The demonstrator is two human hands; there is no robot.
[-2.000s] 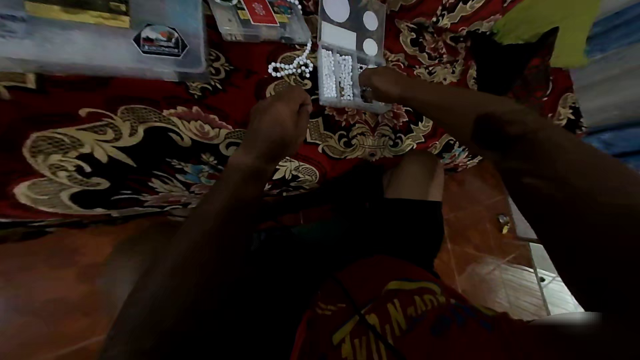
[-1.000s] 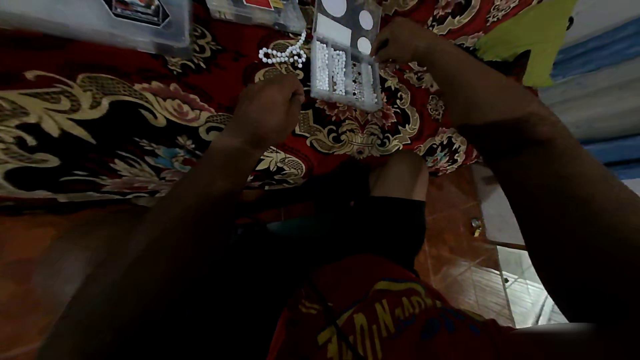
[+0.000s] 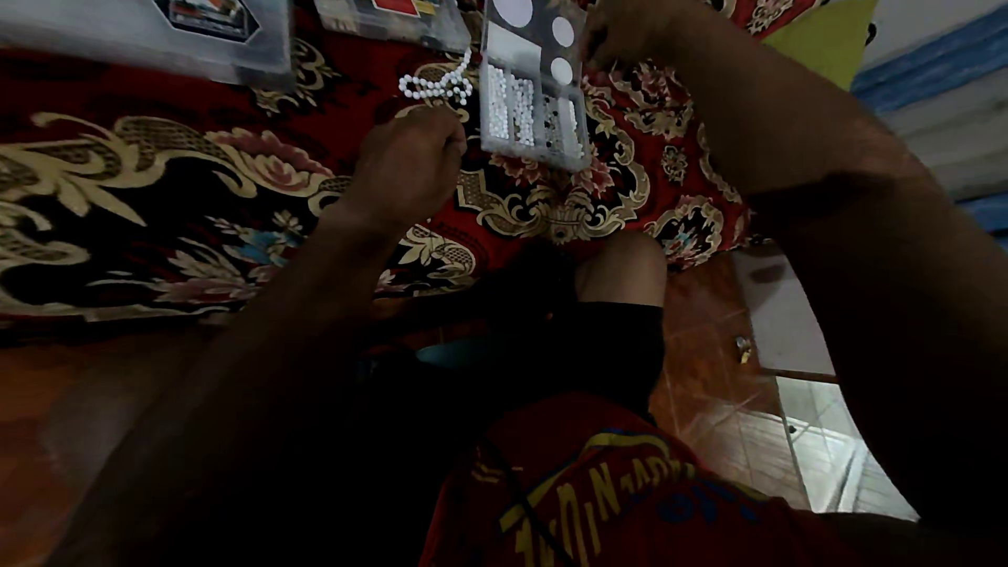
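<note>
Curled fingers form my left hand [image 3: 417, 157], which rests near the patterned red cloth, just below a strand of white beads [image 3: 437, 85]; whether it holds anything small is hidden. To its right lies a clear plastic compartment box [image 3: 535, 153] with its lid raised, white beads and some darker pieces in its compartments. Beyond the box's upper right side is my right hand [image 3: 630, 31], fingers bent downward over the cloth; its fingertips are dark and any small thing in them cannot be seen.
A large clear plastic case [image 3: 272, 47] lies at the upper left. Another clear box [image 3: 394, 20] with a red card is at the top. A yellow-green cloth [image 3: 827, 39] sits at the upper right. The table's edge runs above my knee [image 3: 626, 268].
My right hand has moved from the bead box's compartments to beyond its right side, beside the lid. My left hand has stayed below the bead strand.
</note>
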